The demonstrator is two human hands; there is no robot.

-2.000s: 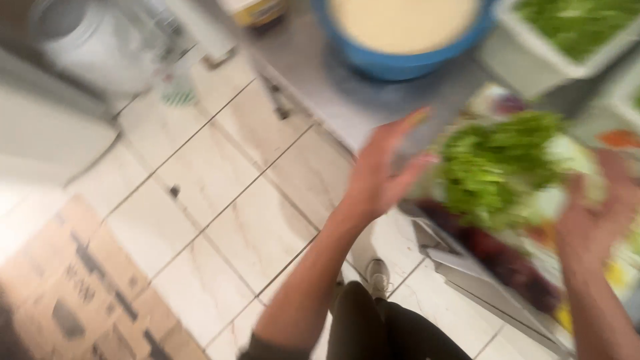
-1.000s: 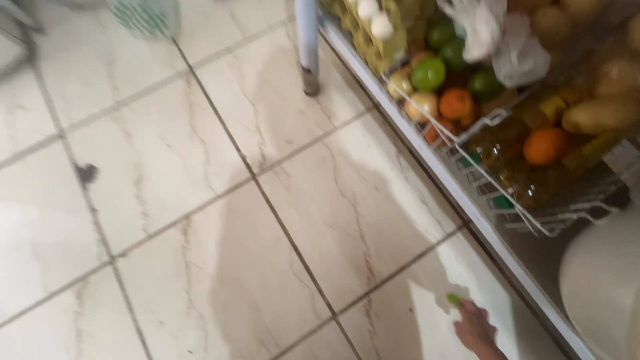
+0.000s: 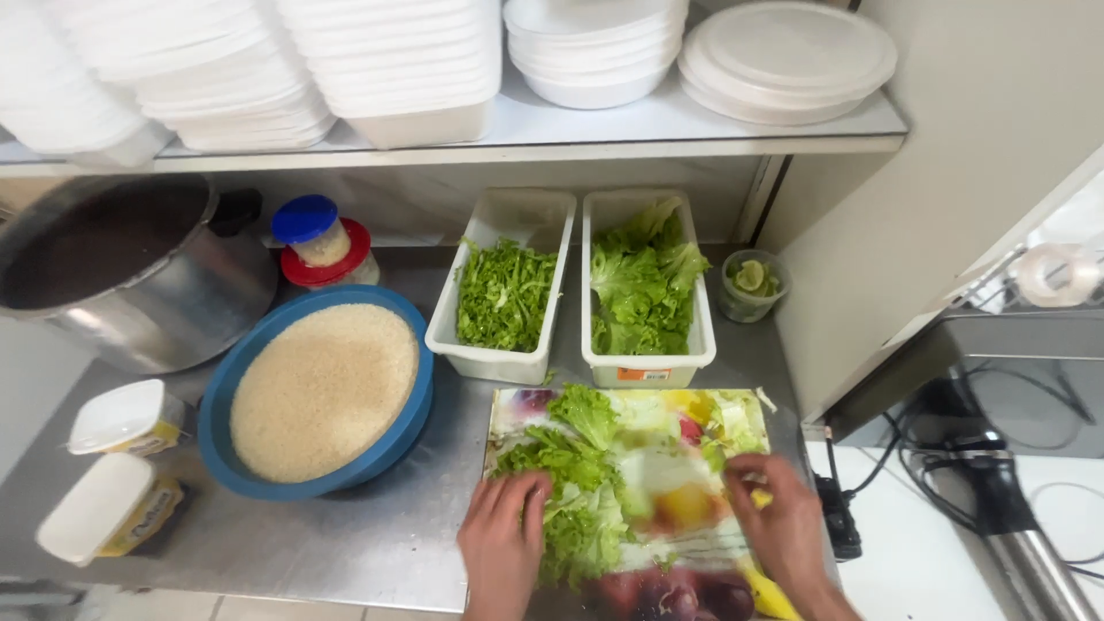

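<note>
Lettuce leaves (image 3: 573,483) lie in a loose pile on the left half of a fruit-printed cutting board (image 3: 673,535). My left hand (image 3: 507,539) rests at the pile's left edge, its fingers bent; whether it grips a leaf cannot be told. Over the board's right side is my right hand (image 3: 776,526), fingers curled, just below some pale lettuce pieces (image 3: 737,423); its fingertips are blurred. Behind the board stand two white plastic bins, one holding shredded lettuce (image 3: 506,297), the other whole leaves (image 3: 647,285). A yellow-handled thing (image 3: 768,595), partly hidden, lies at the lower right.
A blue basin (image 3: 423,371) of rice stands left of the board, with a large metal pot (image 3: 172,302) behind it and two margarine tubs (image 3: 103,509) beside it. A cup of cut limes (image 3: 753,285) is at the back right. Stacked white containers fill the shelf (image 3: 535,153) above.
The view has swung from the floor and produce baskets up to the counter. Both hands are now at the board; one second ago only one hand showed, over the floor, with a small green piece at its fingertips.
</note>
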